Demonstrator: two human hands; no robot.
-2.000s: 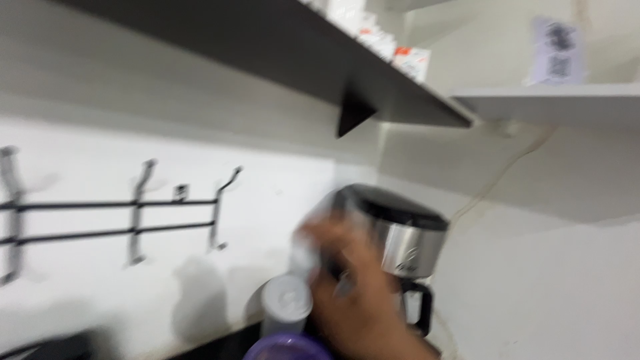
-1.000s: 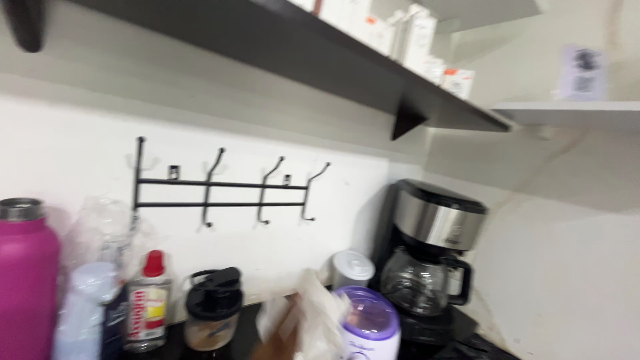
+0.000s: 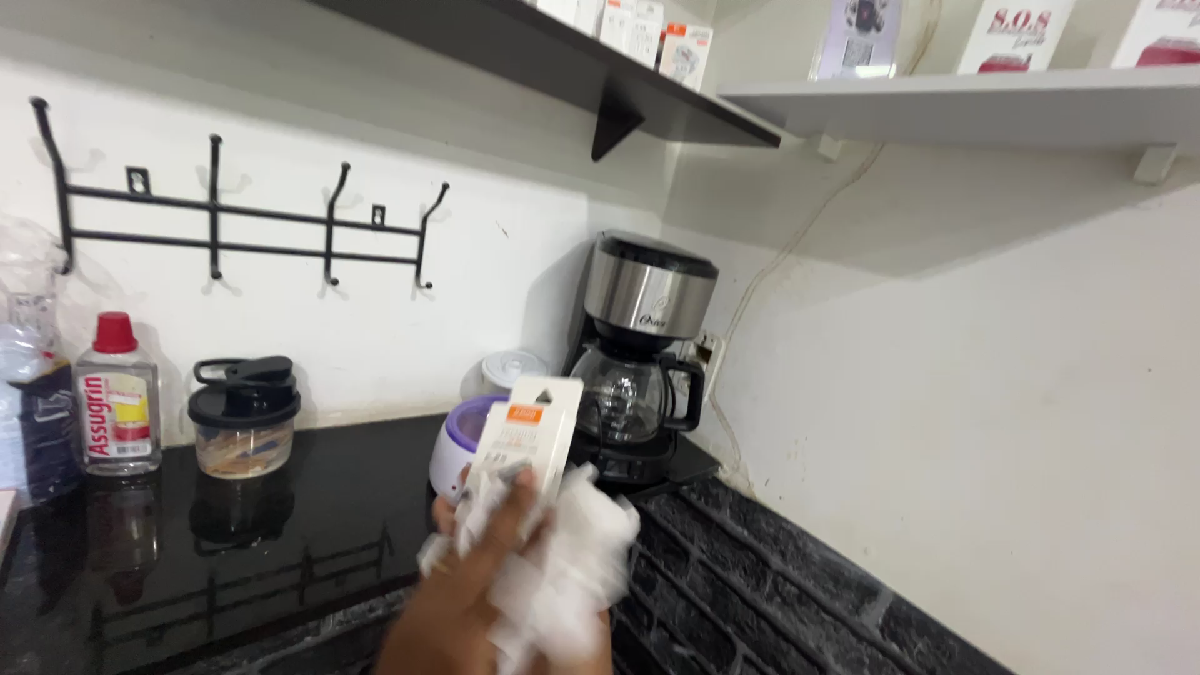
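Near the bottom centre, my left hand (image 3: 459, 595) grips a thin white retail box (image 3: 534, 431) with an orange label; the box stands tilted up in front of a white and purple wax warmer (image 3: 448, 455). Crumpled white material (image 3: 572, 572), cloth or paper, is bunched against the box's lower right side and is motion-blurred. Of my right hand (image 3: 605, 642) only a sliver of skin shows beside and below this material, so its fingers and its hold are hidden. Behind the box stand a white lidded jar (image 3: 513, 366) and a coffee maker (image 3: 652, 291) with a glass carafe (image 3: 621, 403).
On the glossy black counter (image 3: 366, 487) at left stand a red-capped sweetener bottle (image 3: 119, 403), a black-lidded container (image 3: 246, 427) and plastic-wrapped items (image 3: 33, 403). A black hook rack (image 3: 272, 216) hangs above. A dark shelf (image 3: 525, 66) and a pale shelf (image 3: 975, 108) hold boxes overhead.
The white box is now plainly visible in my left hand; it was not discernible earlier. A hand with whitish crumpled material was left of the wax warmer one second ago; both hands are now before it.
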